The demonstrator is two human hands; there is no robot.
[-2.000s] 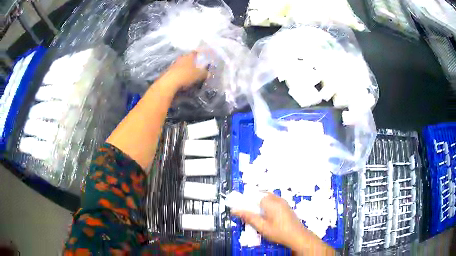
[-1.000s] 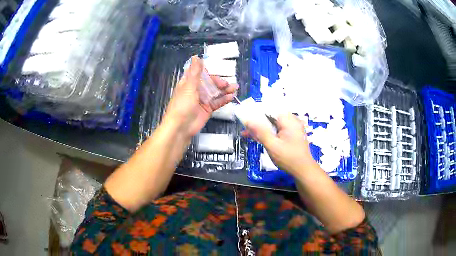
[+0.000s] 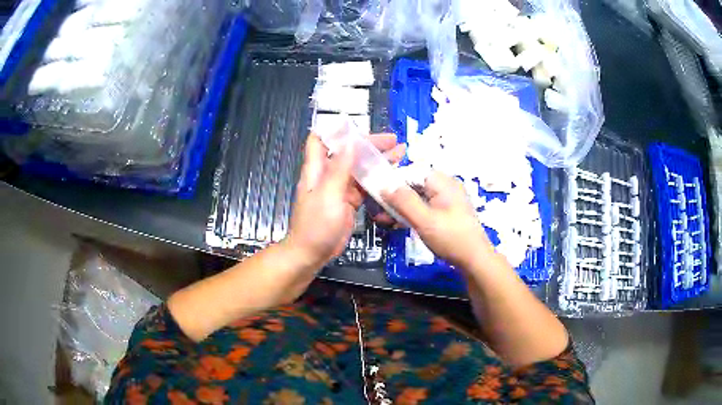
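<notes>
My left hand (image 3: 328, 194) holds a long white housing (image 3: 372, 170), tilted, in front of my chest. My right hand (image 3: 443, 213) grips the housing's lower right end. Whether a small part is also in my right fingers is hidden. White housings (image 3: 346, 73) lie in a column in the clear blister tray (image 3: 257, 158) behind and left of my hands. The blue parts tray (image 3: 404, 269) holds a heap of small white moulded parts (image 3: 475, 150), partly behind my right hand.
An open poly bag (image 3: 582, 103) with white-cream parts overlaps the blue tray's back. A clear tray of stem parts (image 3: 606, 229) and a blue tray (image 3: 679, 221) stand right. Stacked filled trays (image 3: 119, 119) stand left. Crumpled film (image 3: 372, 24) lies behind. A plastic-filled carton (image 3: 103, 308) is below left.
My left hand has come back from the film at the rear, and both hands have met on the white housing. My view has tilted down to show my top.
</notes>
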